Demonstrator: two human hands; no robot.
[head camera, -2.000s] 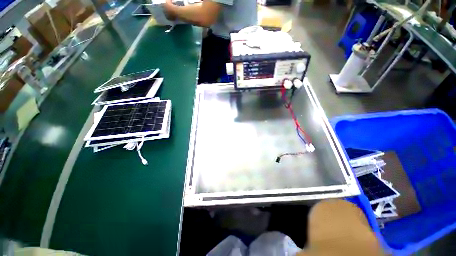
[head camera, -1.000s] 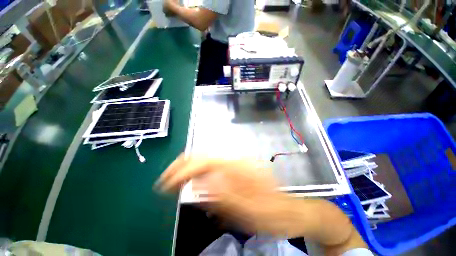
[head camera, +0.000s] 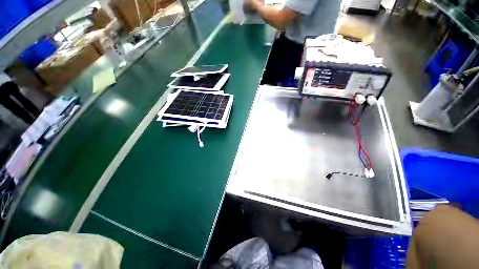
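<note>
Several small solar panels (head camera: 198, 106) lie in a loose stack on the green bench, the top one cell side up, with a white lead hanging off the near edge. The bench meter (head camera: 341, 81) stands at the far end of the metal-rimmed test surface (head camera: 310, 142), its display lit. Red and black test leads (head camera: 359, 142) run from its terminals to a white connector on the surface. My right forearm shows at the lower right edge; the hand is out of the picture. A cream sleeve cover shows at the lower left; my left hand is not visible.
A blue crate (head camera: 446, 173) with panels in it stands at the right, partly behind my forearm. Another person (head camera: 310, 18) stands at the far side of the green bench (head camera: 173, 173), hands on a white sheet. Boxes (head camera: 71, 60) and papers line the left.
My right hand, over the near edge of the test surface one second ago, has drawn back to the lower right. The view has turned left. The panels have not visibly moved on the bench.
</note>
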